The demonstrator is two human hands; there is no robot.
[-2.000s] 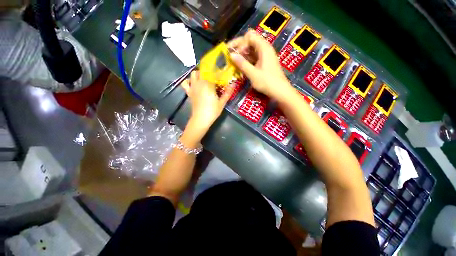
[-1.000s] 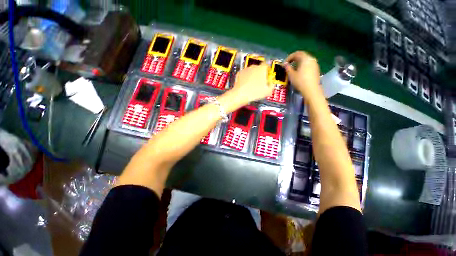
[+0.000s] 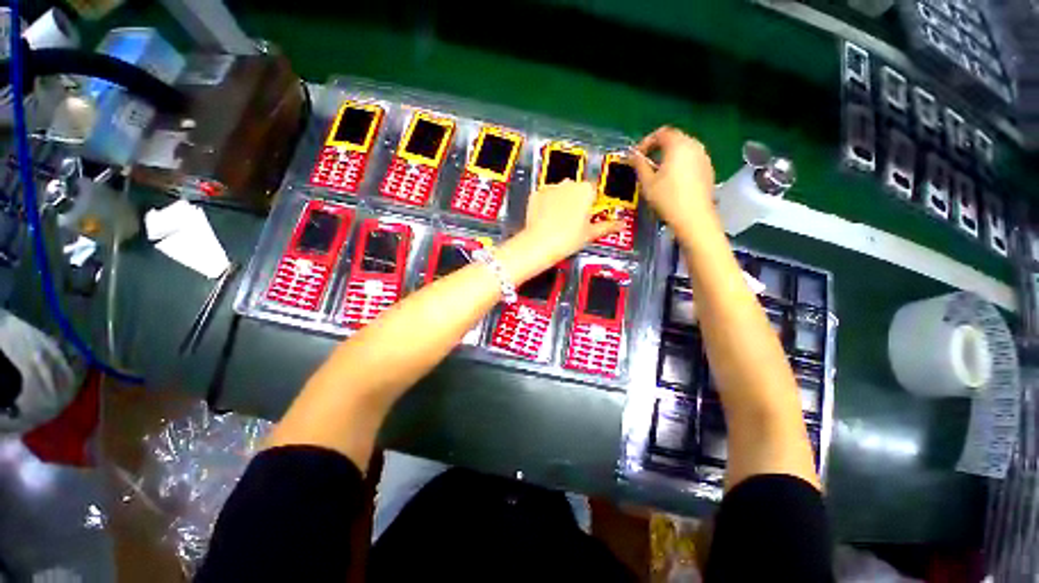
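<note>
A clear phone tray (image 3: pixel 253 273) holds two rows of red keypad phones. The back-row phones have yellow frames around dark screens; the front-row phones show red rims, some partly under my left arm. My left hand (image 3: pixel 561 219) is over the back row's right end, its fingers at the lower left of the rightmost framed phone (image 3: pixel 619 182). My right hand (image 3: pixel 680 180) has its bent fingertips at that phone's upper right corner. The frames do not show clearly what either hand grips. Any thin film there is too small to see.
A black-gridded lens tray (image 3: pixel 675 393) is at right, partly under my right arm. A white roll (image 3: pixel 940 345) stands farther right. Tweezers (image 3: pixel 207 305) and white paper (image 3: pixel 188 239) lie left. A brown box (image 3: pixel 245 120) stands back left. Crinkled film (image 3: pixel 205 456) is below the bench.
Two seconds ago both hands held a yellow-framed piece at the tray's left end. They have moved to the right end of the back row. Over the last second they stay there; the view shifts slightly.
</note>
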